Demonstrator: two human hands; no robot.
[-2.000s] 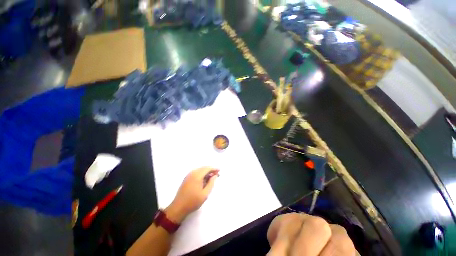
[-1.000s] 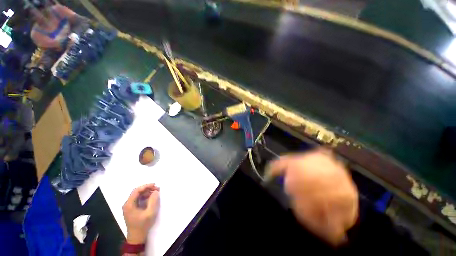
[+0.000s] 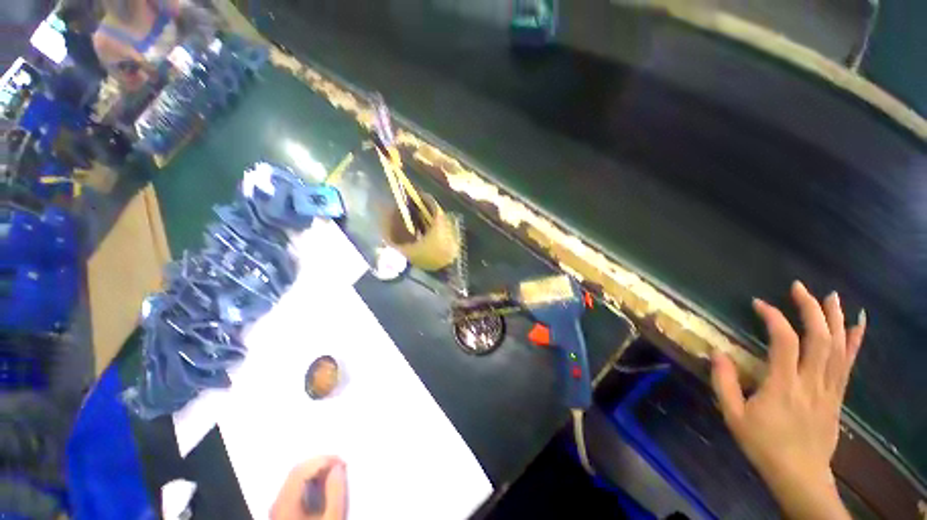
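Observation:
My left hand is at the bottom edge, partly cut off, over the white paper. Its fingers are closed around a small dark part, mostly hidden and too blurred to name. My right hand is open and empty, fingers spread, over the worn conveyor edge at the right. A small round tin with brown contents stands on the white paper. The soldering gun, with an orange-red trigger, lies right of the paper, its front end over the round wire-coil stand.
A pile of blue-grey plates lies at the paper's far left end. A yellowish brush pot and small round lid stand near the conveyor edge. Cardboard, a blue crate and tissue are left. A person sits farther along.
The view has swung right. My right hand has moved from the lower edge out to the right, and its fingers have spread. My left hand stays closed over the paper, now lower in view.

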